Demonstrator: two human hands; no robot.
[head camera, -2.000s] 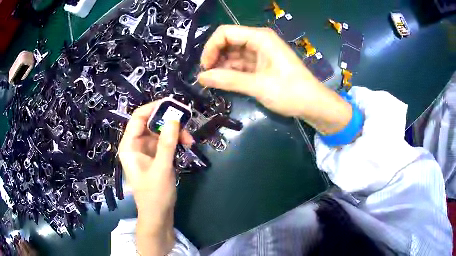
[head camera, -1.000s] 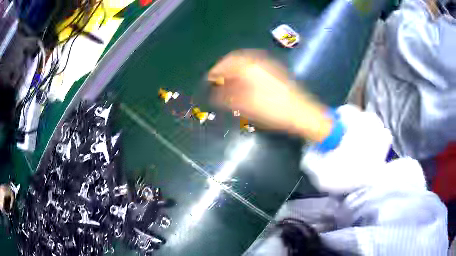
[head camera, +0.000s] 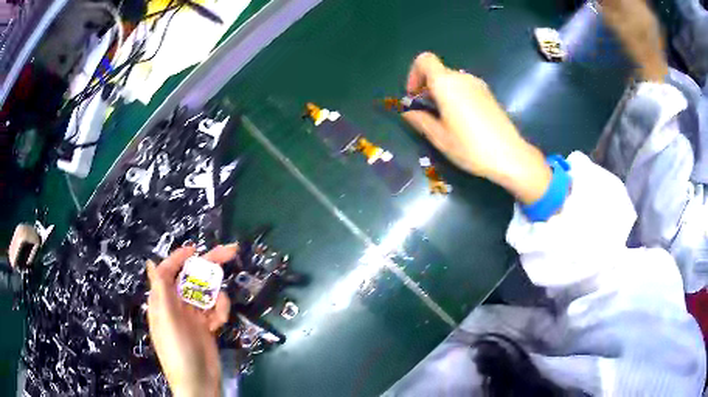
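My left hand (head camera: 186, 326), bare, holds an open watch case (head camera: 200, 283) in its fingers, above the clip heap. The case has a pale rim and yellow and white parts inside. My right hand (head camera: 473, 128), with a blue wrist band, pinches a dark display screen (head camera: 420, 103) over the mat. Its orange flex cable (head camera: 392, 102) points left. Below and left of that hand, dark screens (head camera: 335, 133) lie on the green mat with orange flex cables and white patches. Another flex cable (head camera: 435, 177) lies close below the hand, its screen hard to make out.
A large heap of spring clips (head camera: 116, 271) fills the left side. A pale block (head camera: 25, 246) lies at its left edge. Another open case (head camera: 549, 44) lies at the upper right, near another person's blurred hand (head camera: 636, 35). Cables and papers lie beyond the grey rail (head camera: 241, 50).
My left hand held a watch with a lit screen; it left view, and now holds an open case. My right hand, empty at first, now holds a screen. The view has shifted; another person's hand has appeared.
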